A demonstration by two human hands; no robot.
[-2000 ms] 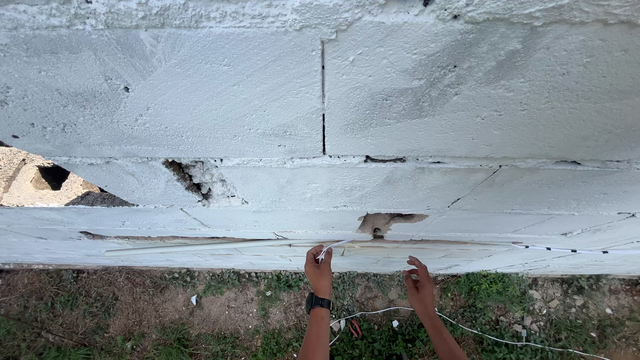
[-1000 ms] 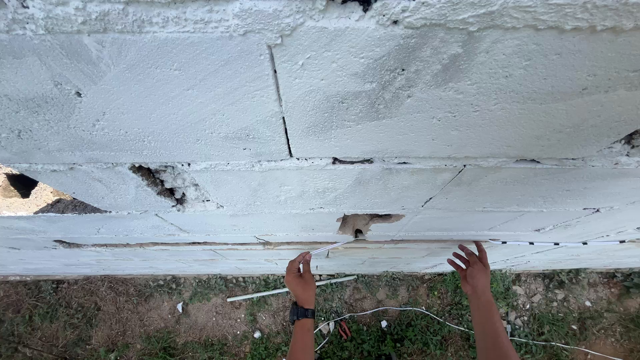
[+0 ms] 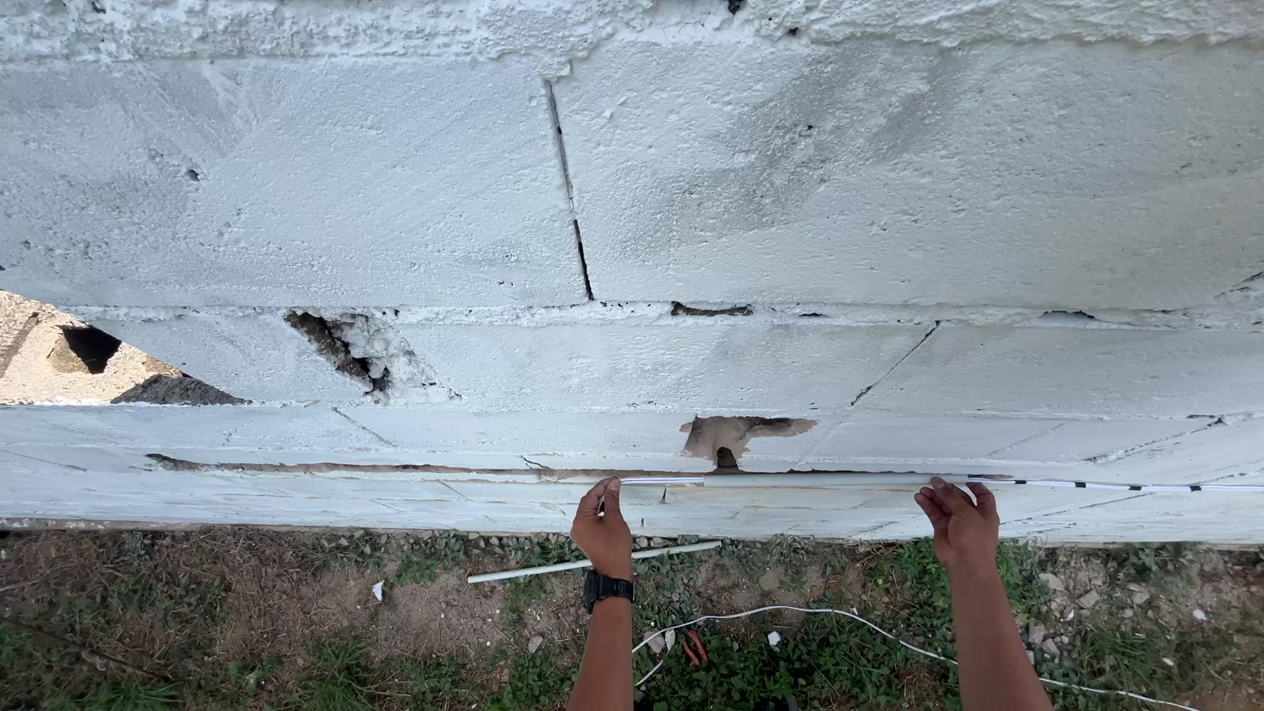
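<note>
My left hand (image 3: 602, 523), with a black watch on its wrist, pinches a white cable (image 3: 660, 481) by the white-painted block wall. The cable runs into the left end of a thin white conduit pipe (image 3: 815, 480), which lies along a narrow groove (image 3: 395, 468) in the wall. At the pipe's right end, the fingers of my right hand (image 3: 958, 513) grip it. Beyond that hand, a white cable with black bands (image 3: 1106, 485) extends right along the wall. Just above the pipe is a broken hole (image 3: 726, 439).
On the ground below lie another white pipe (image 3: 553, 570), a loose white cable (image 3: 820, 609) and a red-handled tool (image 3: 694, 647) among weeds and stones. Another broken cavity (image 3: 341, 351) and a triangular opening (image 3: 59, 360) are in the wall at the left.
A second ago my right hand was apart from the wall with fingers spread; now it is on a pipe at the groove. The other pipe, at the wall two seconds ago, is now on the ground.
</note>
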